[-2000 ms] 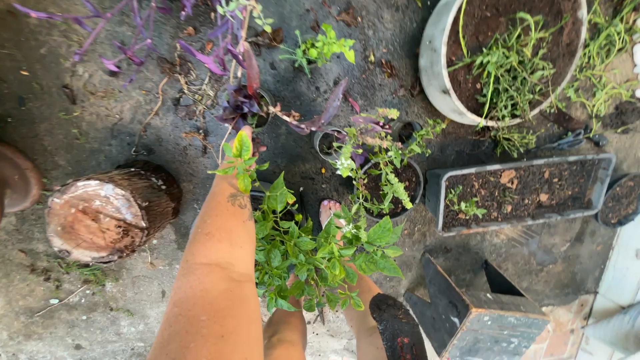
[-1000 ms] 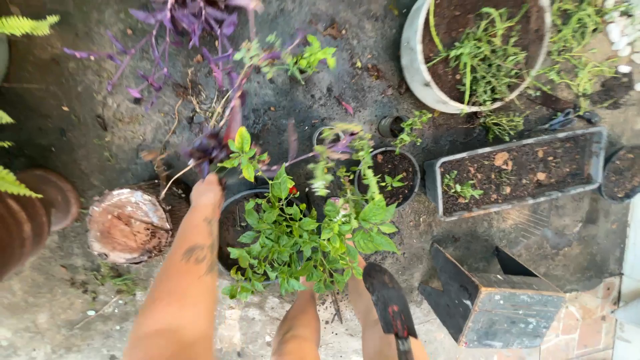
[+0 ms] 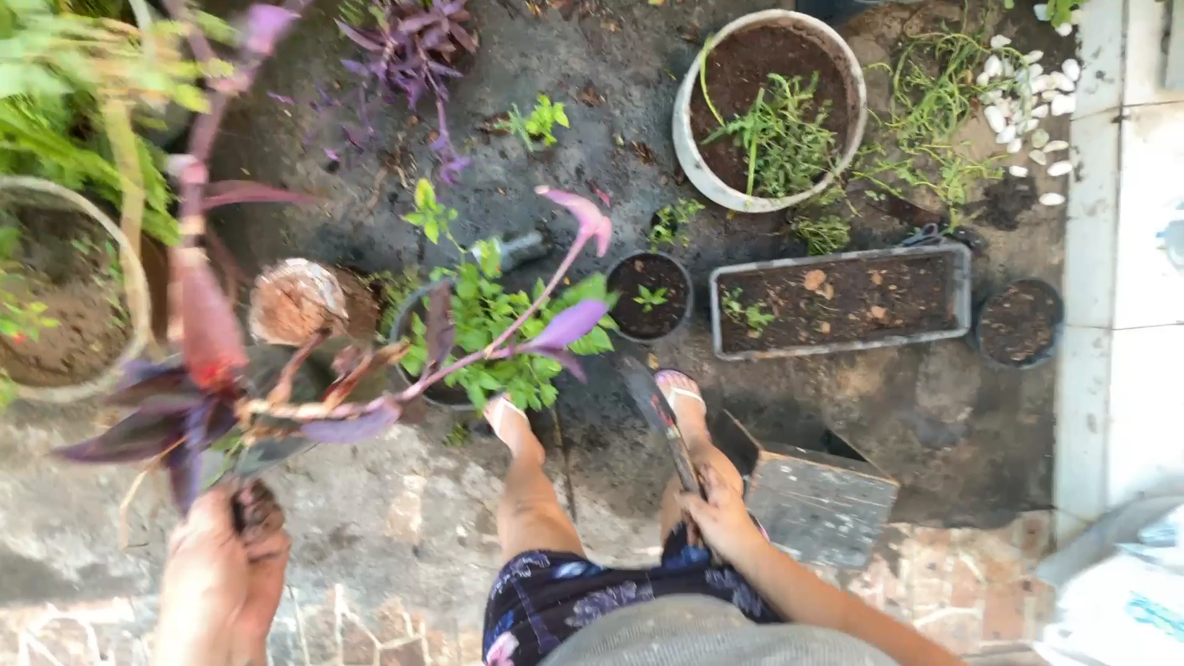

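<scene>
My left hand (image 3: 227, 555), soiled at the fingers, is closed around the base of a purple-leaved plant (image 3: 208, 407) held up close to the camera, its long stems reaching up and right. My right hand (image 3: 720, 513) grips the handle of a hand trowel (image 3: 650, 396), whose dark blade points up and left beside my foot. A bushy green plant (image 3: 499, 324) grows in a dark round pot left of centre. Right of it, a small black pot (image 3: 650, 296) of soil bears a seedling.
A large round white planter (image 3: 686, 139) and a rectangular planter (image 3: 840, 347) stand to the right. A wooden stump (image 3: 298, 301) is at left, near a big pot (image 3: 139, 287). A wooden box (image 3: 819, 509) sits by my leg. White pebbles (image 3: 1031, 92) lie upper right.
My left hand has moved from near the green plant to the lower left, lifting the purple plant towards the camera. The view has shifted and shows more of my body.
</scene>
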